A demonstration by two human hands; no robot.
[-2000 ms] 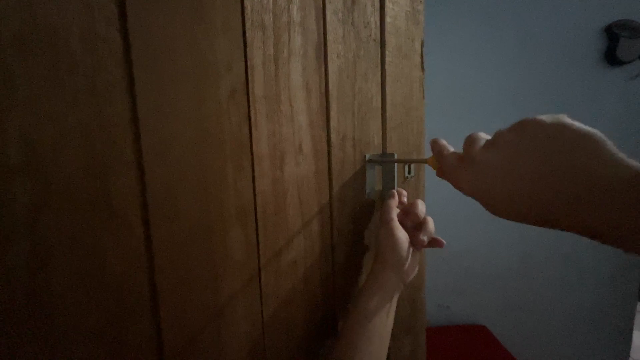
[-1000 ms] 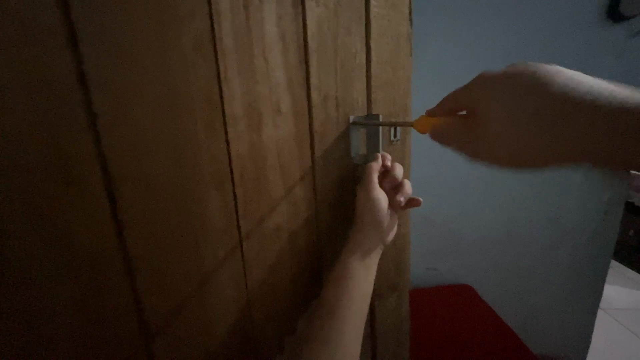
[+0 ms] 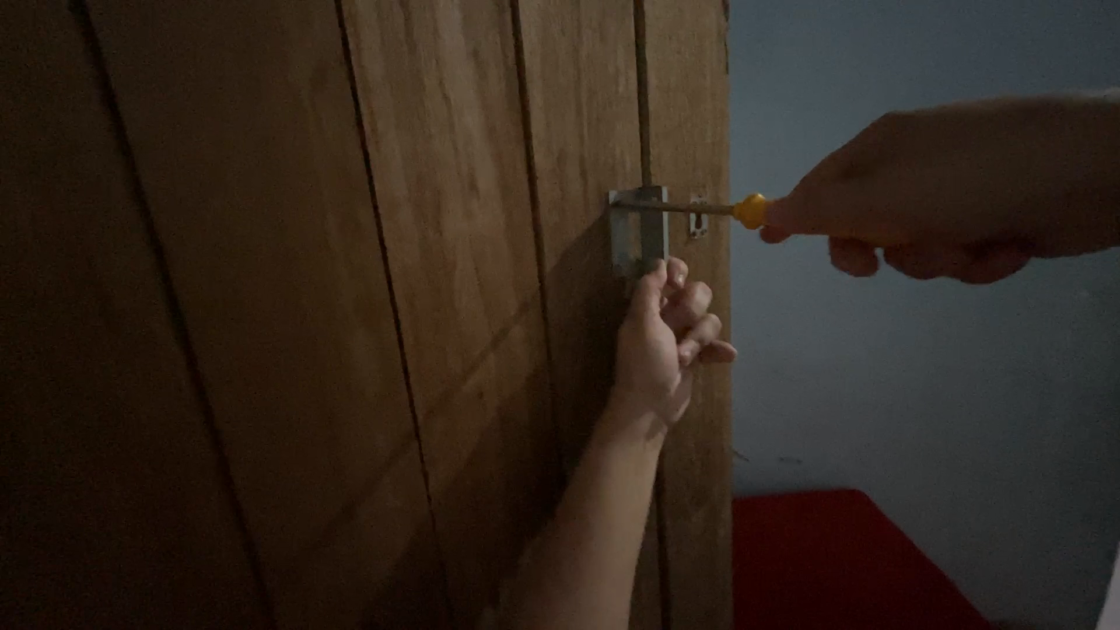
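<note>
A metal door pull handle (image 3: 654,229) with a flat backing stands against a wooden plank door (image 3: 455,219) near its right edge. My left hand (image 3: 661,332) pinches the bottom end of the handle between thumb and fingers. From the right, my right hand (image 3: 927,192) grips the yellow handle of a screwdriver (image 3: 751,211). Its shaft runs level across the pull handle, and its tip meets the upper left part of the backing; whether a screw sits there cannot be told. A small keyhole plate (image 3: 698,217) lies on the door just behind the shaft.
Beyond the door's edge rises a blue-grey wall (image 3: 875,376). Low at the right, beside the door, is a red flat-topped surface (image 3: 831,551). The scene is dim, and shadows fall across the planks.
Both hands keep to the handle and screwdriver. The grip of my right hand on the screwdriver has turned somewhat. The view has shifted a little.
</note>
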